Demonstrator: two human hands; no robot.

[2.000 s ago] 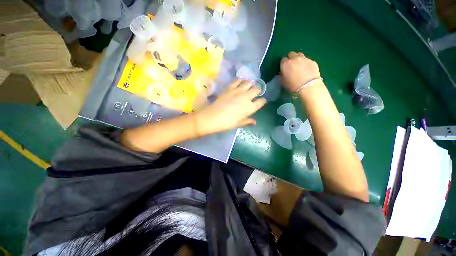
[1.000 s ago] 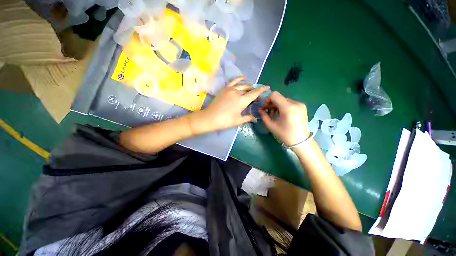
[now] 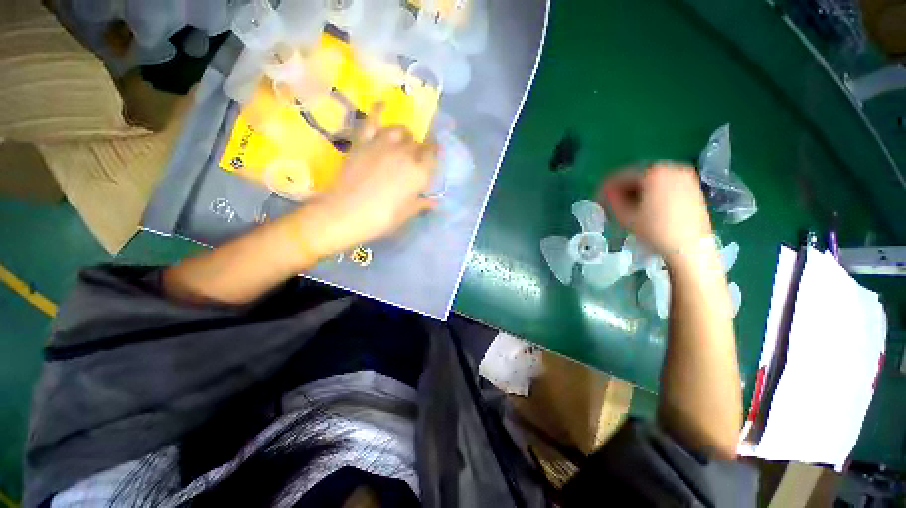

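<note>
My left hand (image 3: pixel 382 184) is blurred over the printed grey-and-yellow sheet (image 3: pixel 407 283). A frosted fan blade (image 3: pixel 454 164) shows just right of its fingers; whether they touch it I cannot tell. My right hand (image 3: pixel 658 206) is blurred above the green bench, its fingers curled and their tips unclear. A three-petal fan blade (image 3: pixel 587 247) lies on the bench below and left of it. More blades (image 3: pixel 656 288) lie partly hidden under my right hand and forearm. A small dark cluster of parts (image 3: pixel 565 152) sits right of the sheet.
Several loose blades (image 3: pixel 281 62) cover the sheet's upper part. An open cardboard carton (image 3: pixel 124 179) is at upper left. A crumpled clear bag (image 3: pixel 727 179) lies right of my right hand. White papers (image 3: pixel 825 357) and a purple pen (image 3: pixel 832 236) are at far right.
My hands were together at a blade by the sheet's edge and are now apart. My left hand has moved left, my right hand right. A blade now lies left of the bench heap.
</note>
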